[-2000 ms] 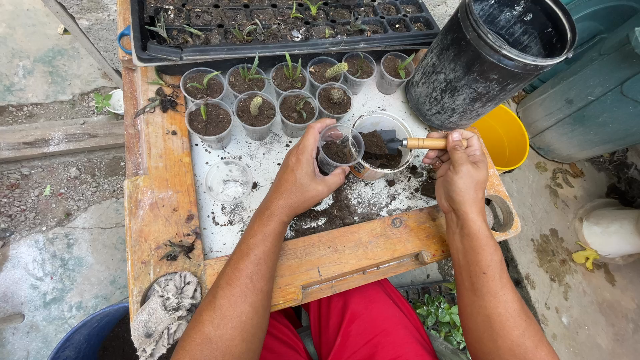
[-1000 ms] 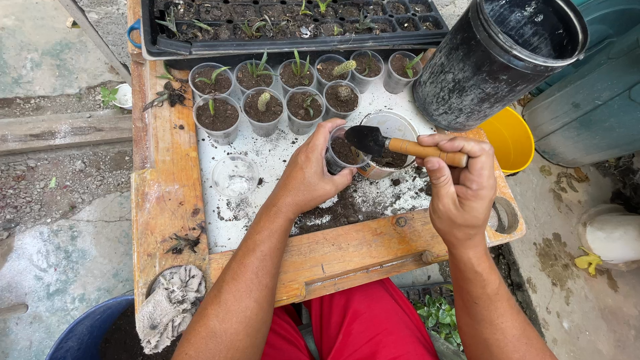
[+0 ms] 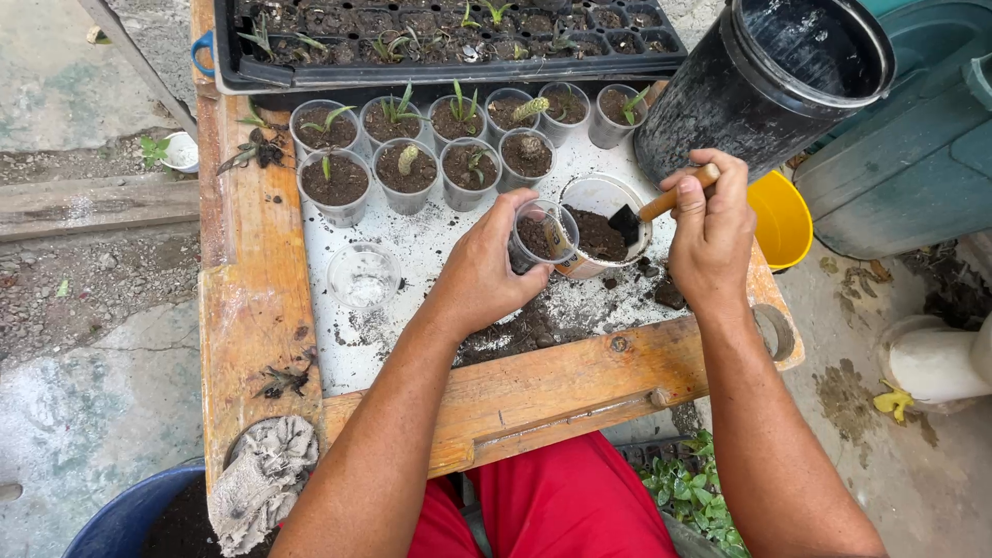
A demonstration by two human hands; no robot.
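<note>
My left hand [image 3: 492, 263] holds a clear plastic cup [image 3: 545, 232] partly filled with soil, tilted beside a white tub [image 3: 608, 190] of dark soil. In my right hand [image 3: 709, 225] is the wooden handle of a small trowel [image 3: 657, 203]; its black blade dips into the tub at the soil. Behind my left hand stand two rows of clear cups of soil with small succulent plants, among them one cup [image 3: 335, 186] at the left front. A clear cup or lid [image 3: 364, 275] with white powder lies left of my left hand.
A black seedling tray [image 3: 457, 71] spans the back of the wood-framed table [image 3: 256, 310]. At the right are a black bucket [image 3: 736, 101] and a yellow bucket [image 3: 781, 221]. A grey rag [image 3: 267, 480] lies at the near left corner, above a blue tub [image 3: 132, 511]. Spilled soil [image 3: 527, 329] lies near the front rail.
A second ago the trowel blade was over the cup's rim; now it is down in the white tub. My left hand still holds the cup close by.
</note>
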